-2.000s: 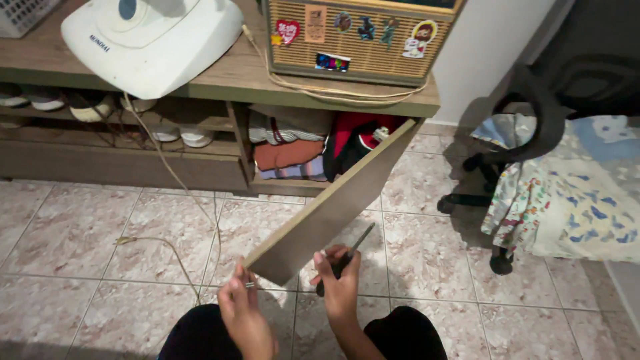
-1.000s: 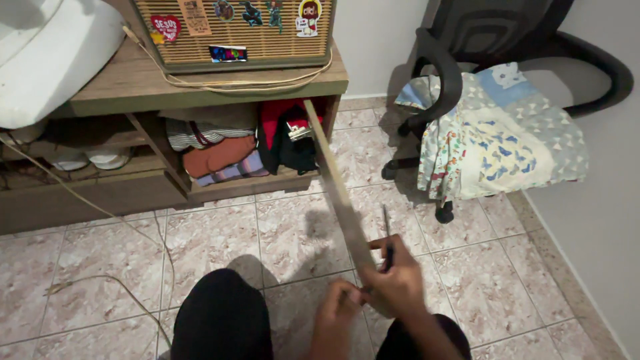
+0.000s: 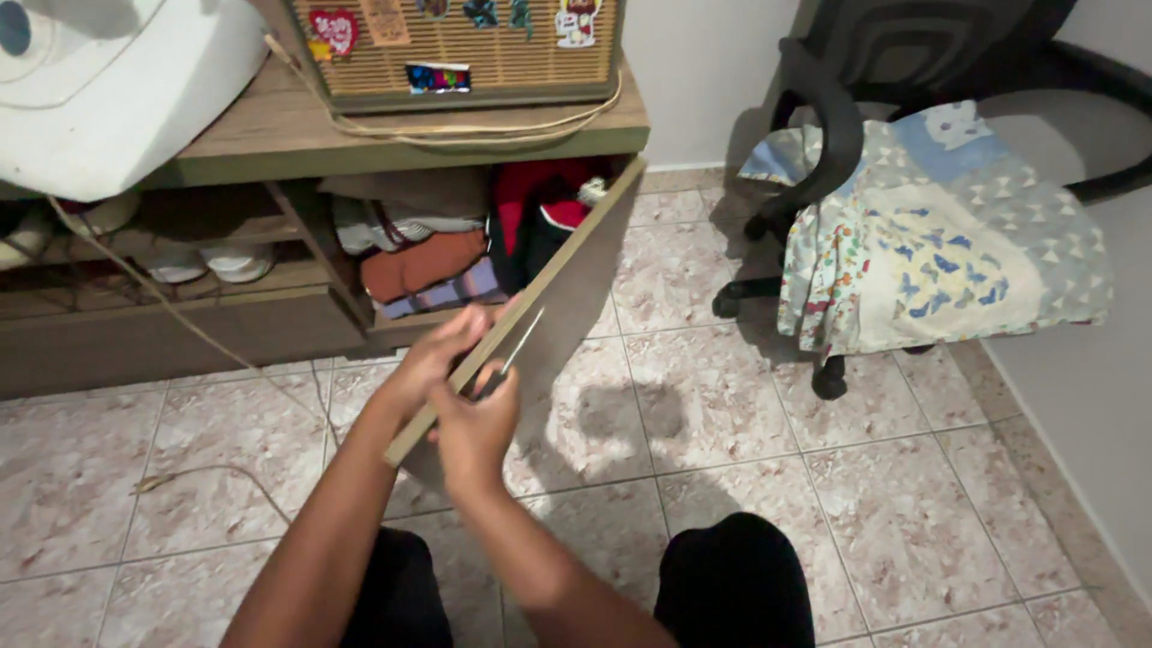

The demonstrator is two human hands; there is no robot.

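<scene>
A brown cabinet door stands swung out from the right end of a low wooden cabinet. My left hand grips the door's edge from its inner side, the fingers partly hidden behind the panel. On the outer face, my right hand holds a screwdriver-like tool by its dark handle and also presses against the door's edge. The tool's thin metal shaft points up and to the right along the panel. Behind the door, folded clothes lie in the compartment.
On the cabinet top stand a white fan base and a sticker-covered woven-front box with a cable. Shoes fill the left shelves. A cord hangs to the tiled floor. An office chair with a patchwork cloth stands at right.
My left hand has moved from the door's near end farther along its edge, towards the cabinet. The tool stays in my right hand. The view has shifted.
</scene>
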